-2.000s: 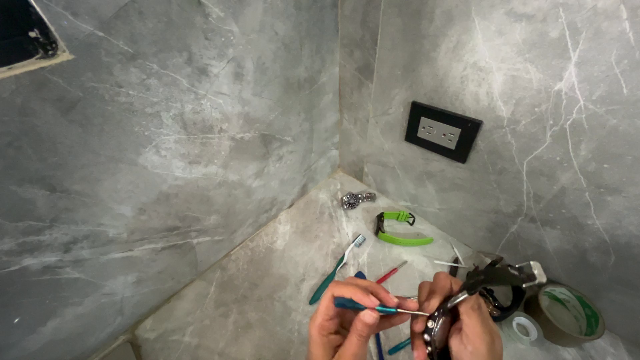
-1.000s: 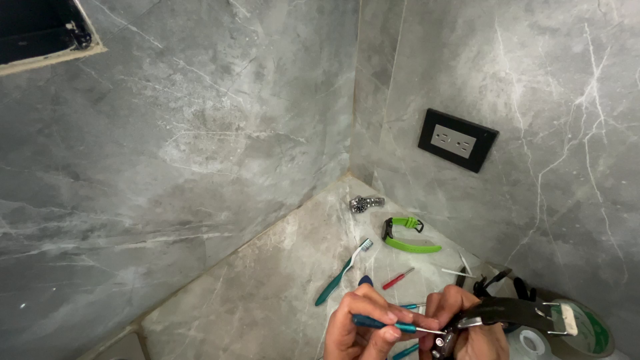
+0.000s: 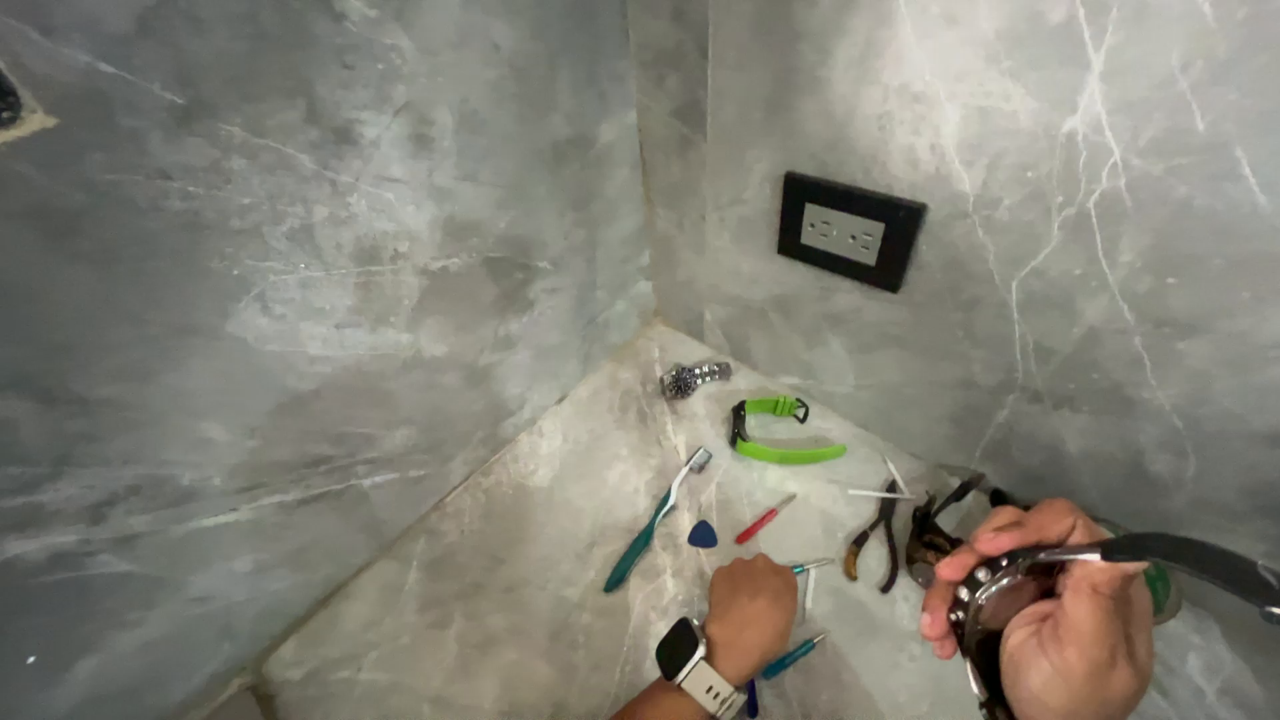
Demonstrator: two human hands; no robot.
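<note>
My right hand [image 3: 1080, 620] holds a dark wristwatch [image 3: 1010, 600] with a black strap, its case tilted between thumb and fingers. My left hand [image 3: 752, 615], with a smartwatch [image 3: 682, 650] on its wrist, is down at the stone counter, its fingers largely hidden. A teal screwdriver [image 3: 812, 566] lies at its far side; whether the fingers touch it I cannot tell. Another teal screwdriver [image 3: 793, 656] lies just to the right of the wrist. Beyond the hand are a red screwdriver [image 3: 765, 519], a blue triangular pick [image 3: 703, 534] and a green-and-white toothbrush [image 3: 655, 520].
A metal-band watch [image 3: 695, 379] and a lime-green-strapped watch [image 3: 790, 452] lie near the corner. Pliers [image 3: 877, 540], white sticks [image 3: 880, 493] and another dark watch [image 3: 930, 540] are left of my right hand. A tape roll [image 3: 1160, 590] is partly hidden behind it. Walls meet behind; one bears an outlet [image 3: 845, 233].
My left hand has moved away from the watch, down to the counter at the left. The teal screwdriver it held at the watch is no longer there. My right hand still holds the watch.
</note>
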